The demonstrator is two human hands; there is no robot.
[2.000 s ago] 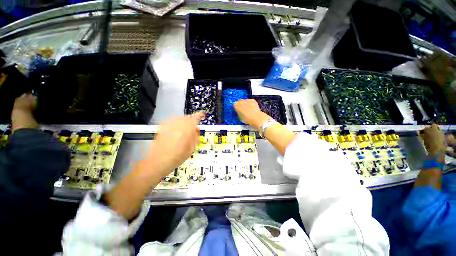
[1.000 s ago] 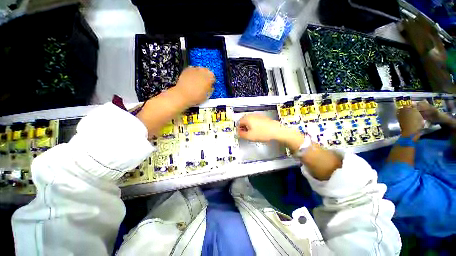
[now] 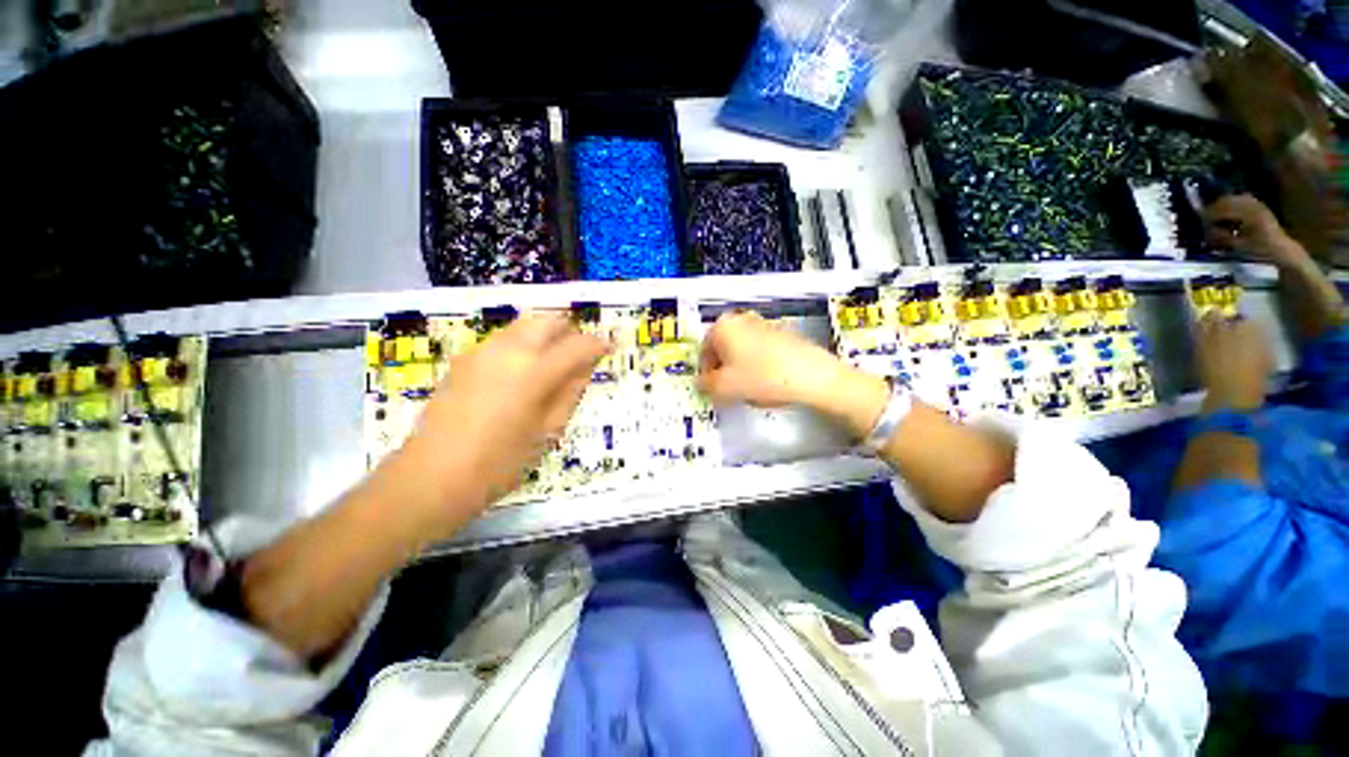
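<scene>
A cream-yellow circuit board panel (image 3: 636, 429) lies on the metal rail in front of me, with yellow blocks along its far edge. My left hand (image 3: 511, 392) is over the middle of the panel, fingers bent and close together. My right hand (image 3: 762, 362) is at the panel's right end, fingertips pinched at its edge. Whether either hand holds a small part cannot be seen. Behind the rail stand three small black bins: silvery-dark components (image 3: 491, 200), blue components (image 3: 627, 207) and dark components (image 3: 740, 225).
More panels lie on the rail at left (image 3: 104, 444) and right (image 3: 1006, 348). A large black bin (image 3: 289, 163) stands at left. A bag of blue components (image 3: 799, 82), metal bars (image 3: 833, 229) and a green component tray (image 3: 1036, 178) are behind. A neighbour's blue sleeve (image 3: 1272, 503) is at right.
My left hand has moved from beside the blue bin down over the panel. My right hand, earlier at the bins, stays near the panel's right end. The neighbour's hand has reached to the tray.
</scene>
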